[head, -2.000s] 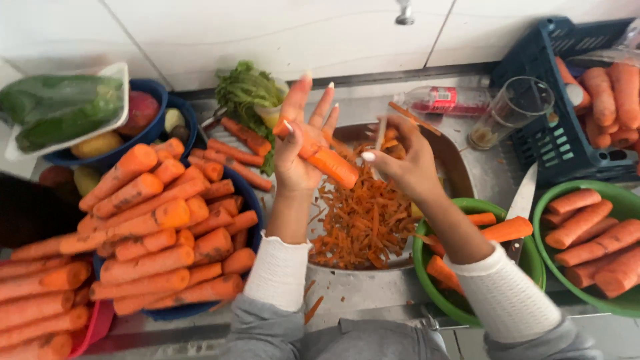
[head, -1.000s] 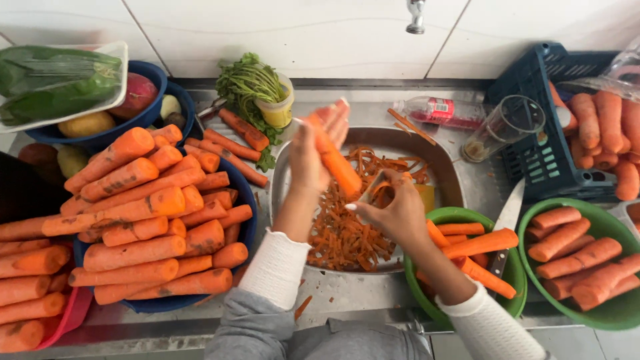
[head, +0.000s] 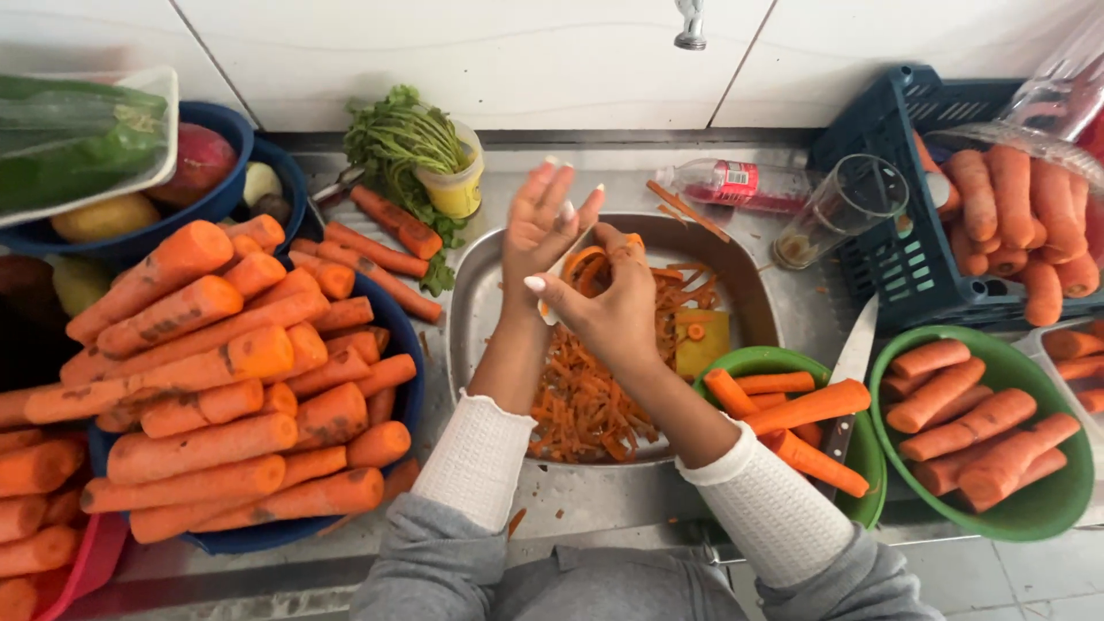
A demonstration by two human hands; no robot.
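My left hand is raised over the left part of a metal tray, its palm showing and fingers apart, with no carrot visible in it. Close against it, my right hand pinches a slim pale tool, apparently a peeler, between thumb and fingers. An orange curl shows in the gap of that hand; whether it is peel or carrot I cannot tell. Below lie heaped carrot peelings and a yellow piece. Peeled-looking carrots and a knife rest in a green bowl.
A blue bowl heaped with carrots stands left. Behind are loose carrots, herbs in a yellow tub, a plastic bottle and a tilted glass. Right are a carrot crate and another green bowl.
The carrot seen in my left hand in both earlier frames no longer shows there. My left fingers have spread, and my two hands have come close together.
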